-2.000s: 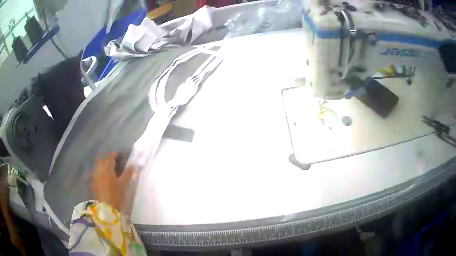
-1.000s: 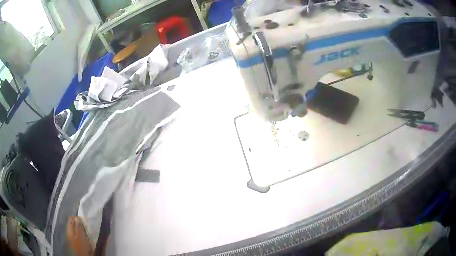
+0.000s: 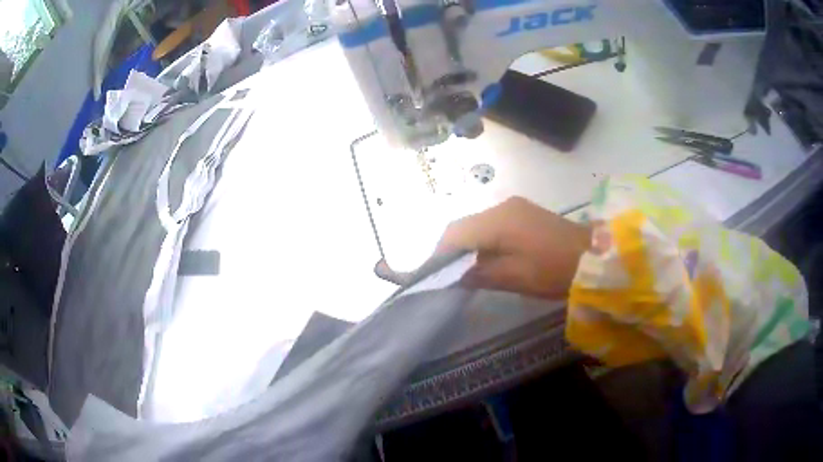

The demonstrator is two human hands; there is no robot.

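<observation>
My right hand (image 3: 519, 245), in a white sleeve cover patterned in yellow and orange, grips the upper end of a grey fabric piece (image 3: 361, 347) at the table's front edge, below the needle plate. The piece hangs in a long band down to the lower left. My left hand is out of the picture. A larger grey fabric panel (image 3: 113, 244) with white strips (image 3: 185, 194) lies at the left of the table. The sewing machine head (image 3: 415, 99) stands above the needle plate (image 3: 451, 194); no fabric shows under the needle.
A black smartphone (image 3: 546, 110) lies behind the needle. Thread snips (image 3: 693, 140) and a second pair with a pink handle (image 3: 729, 166) lie at the right. A measuring tape (image 3: 478, 361) runs along the front edge. Crumpled pale fabric (image 3: 135, 104) lies at the back left.
My right hand has come in from the lower right and now holds a grey piece stretched across the front. My left hand has left the picture. The view has shifted right.
</observation>
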